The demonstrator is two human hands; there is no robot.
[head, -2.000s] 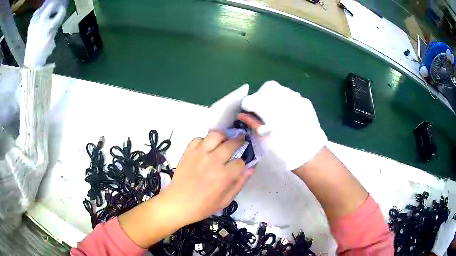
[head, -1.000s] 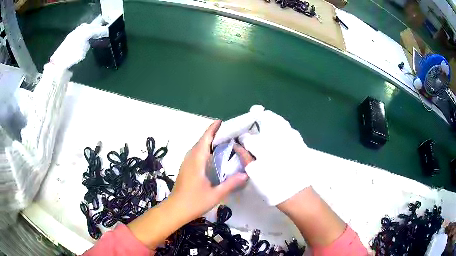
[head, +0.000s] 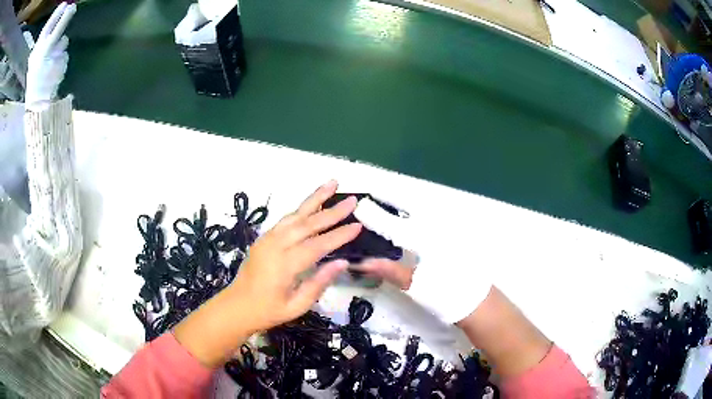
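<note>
A black retail box is between my hands over the white worktop, partly hidden by my fingers. A white part shows at its upper side, and a thin dark piece with a pale tip sticks out beside it. My bare left hand lies against the box's left side with fingers spread over it. My white-gloved right hand is blurred, at the box's lower right, with bare fingertips near its lower edge; its exact hold is unclear. Bundled black cables lie in a heap below and left of my hands.
The green conveyor runs beyond the worktop. An open box stands on it at upper left, and closed boxes at right. A neighbour's gloved hand is at far left. More cables and a blue fan are at right.
The box in my hands now shows its black outside instead of its open mouth. The conveyor boxes have moved right. The neighbour's hand has drawn back from the open box at upper left.
</note>
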